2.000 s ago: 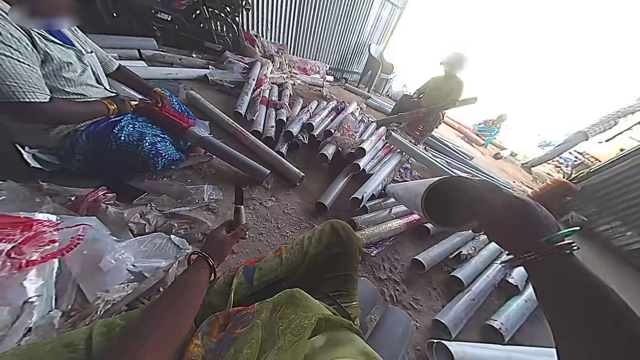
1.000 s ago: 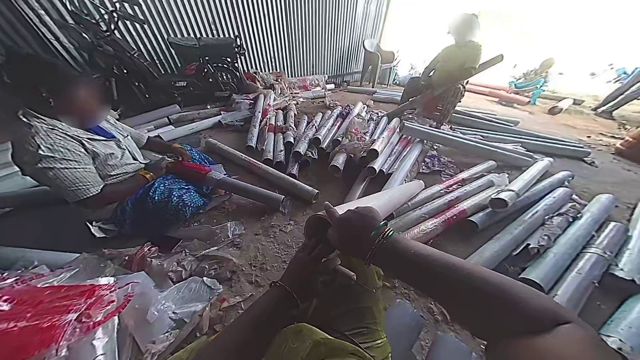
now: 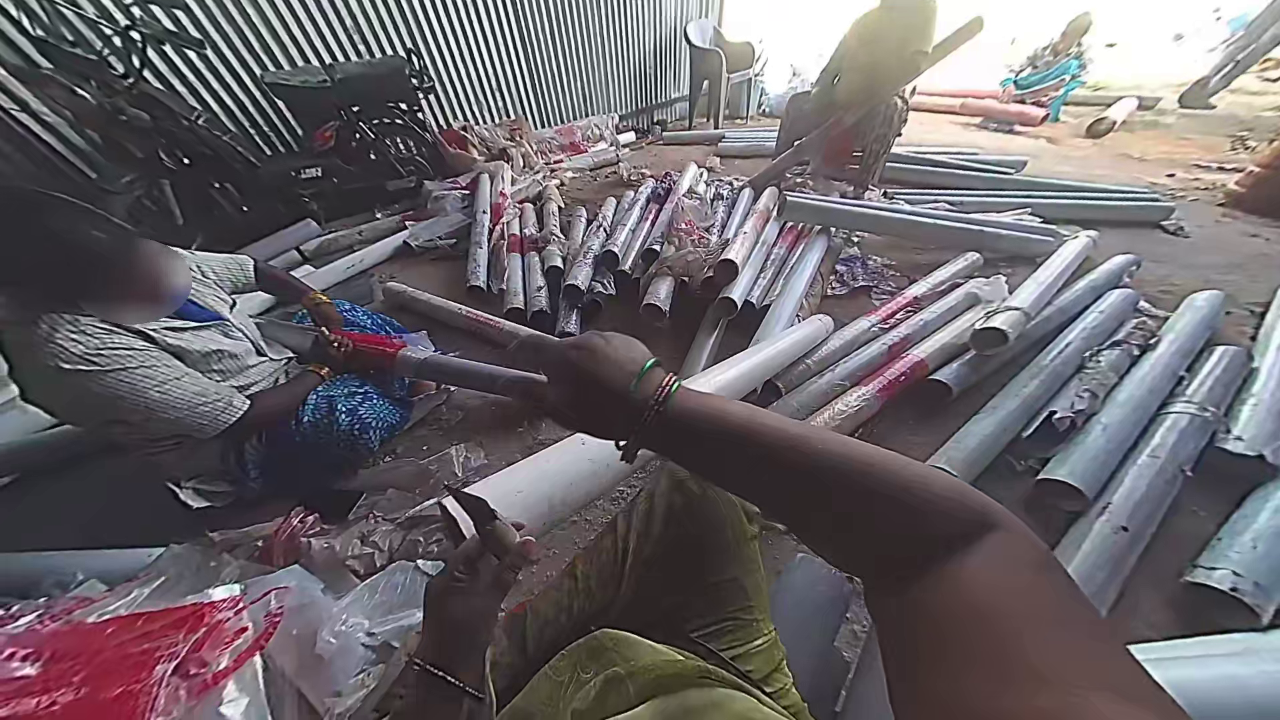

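A long white pipe (image 3: 560, 480) slants from near my left hand up to the right, over the lap in green cloth. My left hand (image 3: 475, 580) is closed round a small dark flat tool (image 3: 478, 512), whose pointed tip is up beside the pipe's near end; its exact kind is unclear. My right hand (image 3: 590, 385) is stretched across above the pipe, its wrist with green and dark bangles overlapping it. The fingers of that hand are blurred and partly hidden, so whether they hold anything cannot be told. The far end of a co-worker's grey pipe (image 3: 470, 372) appears just beside them.
A person (image 3: 150, 370) sits at the left with a red-and-grey pipe. Plastic film (image 3: 130, 650) lies at lower left. Many grey pipes (image 3: 1060, 380) cover the ground. Farther off are another person (image 3: 860, 80), a plastic chair (image 3: 720, 70) and a corrugated metal wall (image 3: 560, 60).
A second ago both hands were together at the white pipe's near end. The hands have since parted, the left one now lower. The pipe's near end has moved down to the lap.
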